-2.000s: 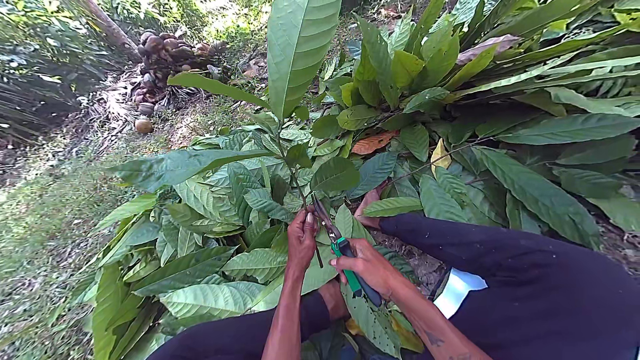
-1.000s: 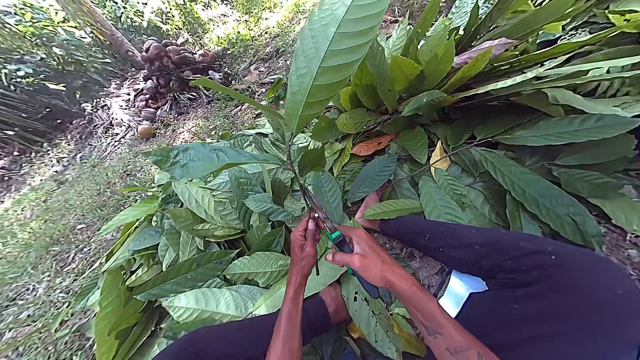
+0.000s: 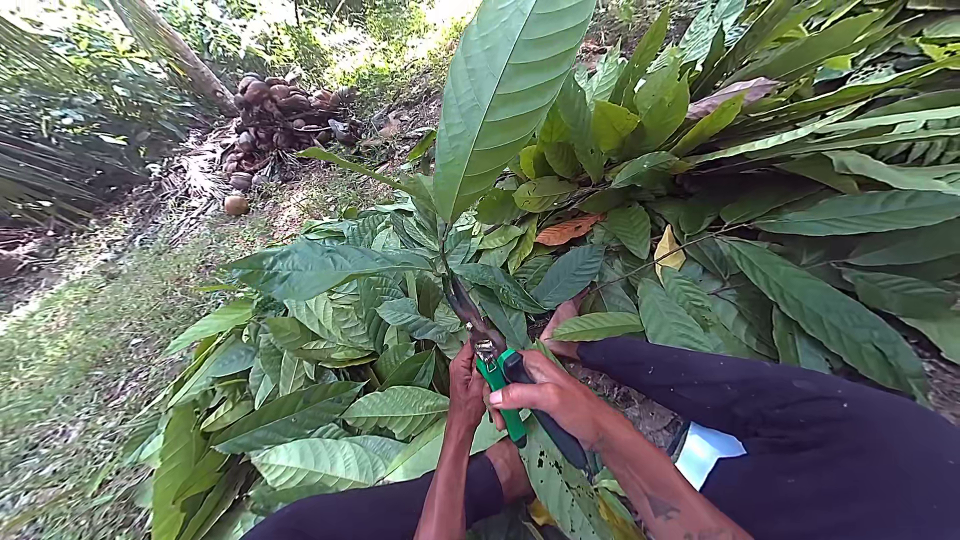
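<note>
My right hand [image 3: 551, 394] is closed around the green and black handles of the pruning shears [image 3: 506, 375]. The shears' dark blades point up and left, against the stem of a leafy cutting [image 3: 444, 251] just below its leaves. My left hand [image 3: 466, 386] is closed at the lower stem, behind the shears; the stem is mostly hidden there. A large upright leaf [image 3: 510, 97] and a darker leaf [image 3: 322, 268] spread from the cutting's top.
Cut leafy branches [image 3: 810, 300] lie heaped at the right, and broad leaves [image 3: 397, 411] cover the ground before me. My dark-trousered legs [image 3: 750, 405] frame the work. A pile of coconut husks [image 3: 270, 124] sits by a leaning trunk [image 3: 176, 52].
The shears have moved up along the stem, their blades now nearer the leaf bases. The large leaf leans further right than two seconds ago.
</note>
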